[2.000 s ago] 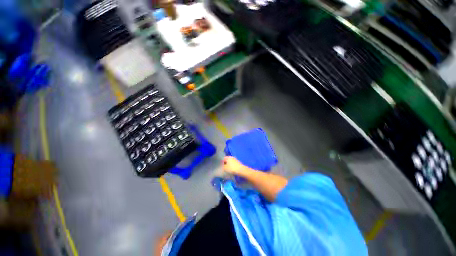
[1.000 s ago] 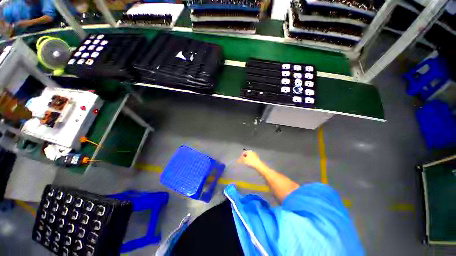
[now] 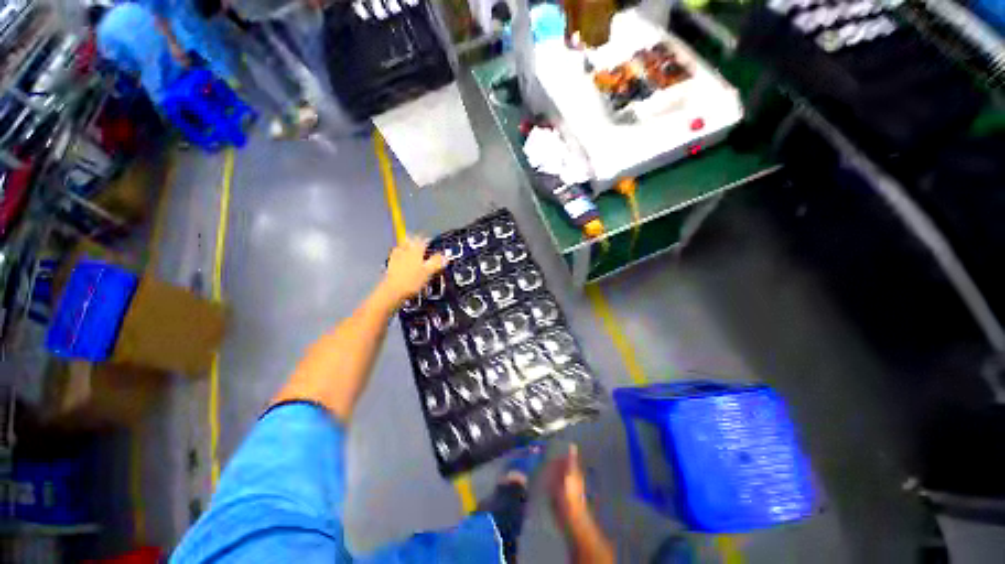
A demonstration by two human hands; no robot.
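Observation:
A black blister tray (image 3: 496,342) with rows of rounded pockets lies in front of me, at the top of what looks like a tray stack. My left hand (image 3: 417,268) is on its far left edge, fingers spread over the rim. The fingertips are blurred, so I cannot tell whether they grip it. My right hand (image 3: 570,485) is near the tray's near right corner, apart from it, blurred and seen edge-on, with nothing visible in it.
A blue plastic stool (image 3: 738,457) stands to the right. The white press base (image 3: 661,121) with orange-brown fixtures is on a green-topped table. A long bench with dark trays runs along the right. Cardboard boxes (image 3: 165,325) are at the left. People in blue are at the upper left.
The view has swung left, bringing the tray to the centre. My left hand has come into view and reached the tray's far edge. My right hand has moved down beside the tray.

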